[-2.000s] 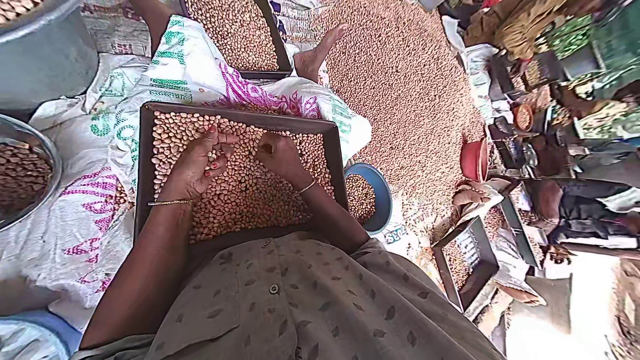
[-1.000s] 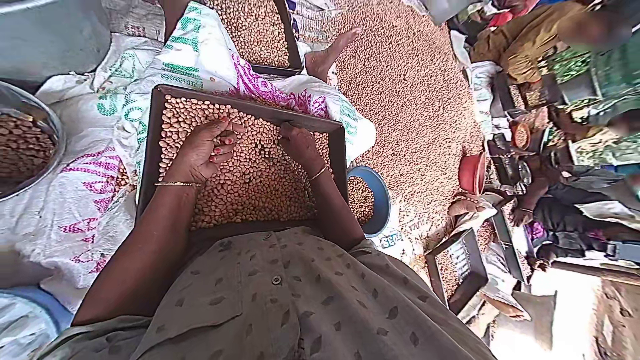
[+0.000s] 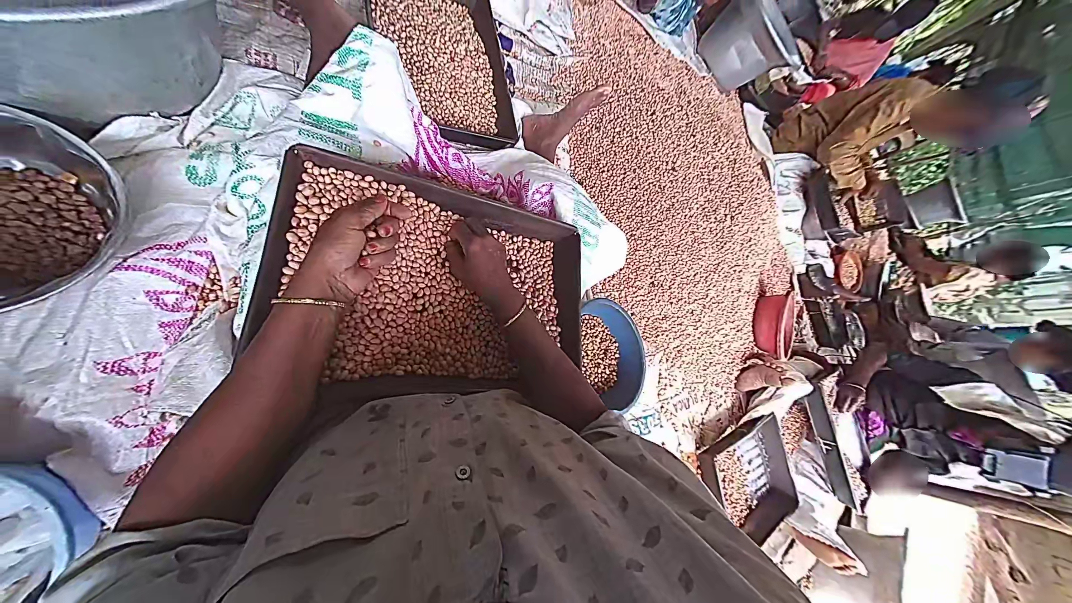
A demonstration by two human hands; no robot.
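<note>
A dark rectangular tray (image 3: 572,285) full of shelled nuts (image 3: 402,335), which look like peanuts, lies tilted in front of my body. My left hand (image 3: 347,251) is over the tray's left part, palm partly up, with its fingers curled inward; whether nuts lie inside them cannot be told. My right hand (image 3: 479,258) is over the upper middle of the tray, knuckles up, its fingertips bent down at the nuts and partly hidden. A gap of nuts shows between the two hands. Each wrist wears a thin bangle.
A blue bowl (image 3: 634,343) of nuts stands right of the tray. Beyond spreads a large nut heap (image 3: 670,193). Another nut tray (image 3: 507,100) and a bare foot (image 3: 565,121) are ahead. Printed white sacks (image 3: 159,243), a metal bowl (image 3: 117,209) and a large metal basin (image 3: 117,63) lie left. Several people sit at right.
My left hand's fingers, more spread two seconds ago, are now curled. My right hand stays over the tray's upper part. At the right, more of the seated people has come into view.
</note>
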